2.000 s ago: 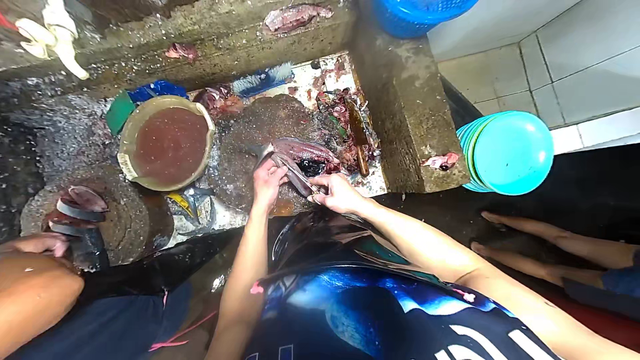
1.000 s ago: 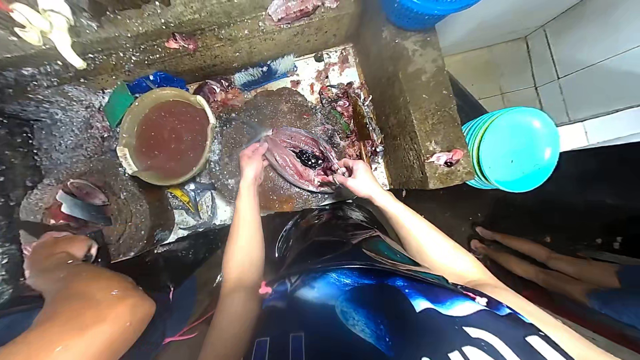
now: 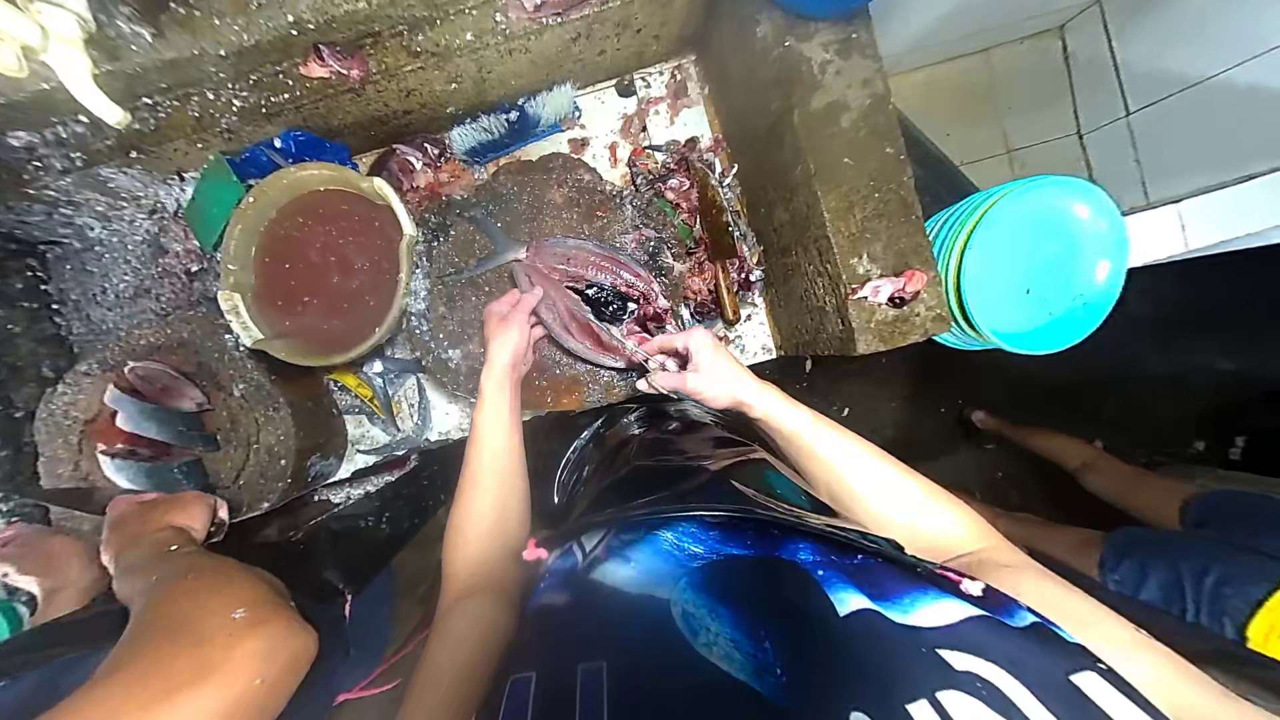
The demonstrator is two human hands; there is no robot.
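A split-open fish (image 3: 590,290) lies on a round, worn chopping block (image 3: 470,340), its forked tail pointing left and dark innards showing in the middle. My left hand (image 3: 513,328) grips its lower edge near the tail. At the head end, my right hand (image 3: 695,368) pinches the fish between thumb and fingers. Just right of the fish, a knife with a wooden handle (image 3: 727,290) rests among fish scraps (image 3: 685,215). A blue brush (image 3: 515,130) with pale bristles lies behind the block.
A bucket of reddish water (image 3: 325,265) stands left of the block. Fish pieces (image 3: 160,425) sit on another block, beside a co-worker's hand (image 3: 165,525). A concrete ledge (image 3: 810,180) runs along the right, with stacked turquoise basins (image 3: 1045,265) beyond it. Another person's legs show at far right.
The fish was folded between my hands two seconds ago and now lies spread open, its tail in sight. My left hand has moved from the tail end onto the lower edge.
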